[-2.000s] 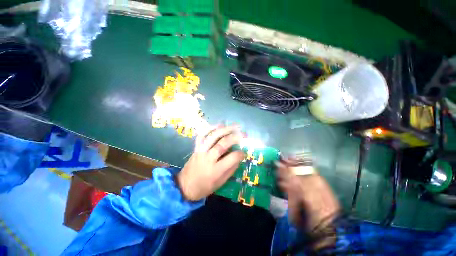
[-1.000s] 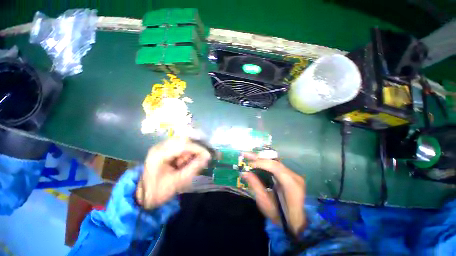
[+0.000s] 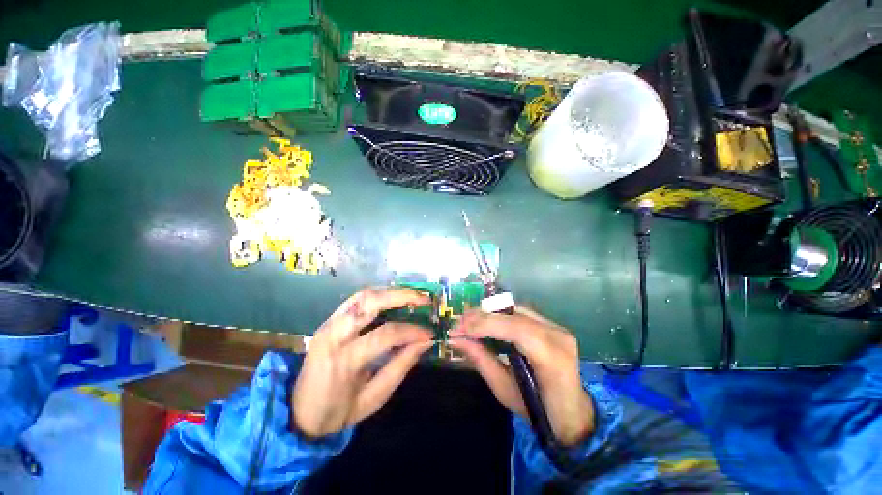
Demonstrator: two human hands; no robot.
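The green PCB panel (image 3: 468,290) lies in front of me, its far part glaring white and small orange flexible circuits on its near part. My left hand (image 3: 366,360) is over its left side, fingertips at the middle of the near boards; whether they pinch a small piece is hidden. My right hand (image 3: 530,356) holds the soldering iron (image 3: 498,302) by its black handle, the metal tip pointing up and away from the panel. Its thumb and fingertips nearly meet the left fingertips over the boards. Solder wire cannot be made out.
Left of the panel is a loose FPC pile (image 3: 280,208). Behind are stacked PCB panels (image 3: 266,72), a black fan (image 3: 435,155), a white tub (image 3: 600,135) and the soldering station (image 3: 701,160). A plastic bag (image 3: 70,92) lies far left. Blue sleeves of people show at both sides.
The view has shifted, so bench things sit further left. My left hand has come in from beside the panel to meet my right fingertips over it. The iron's tip now shows clearly.
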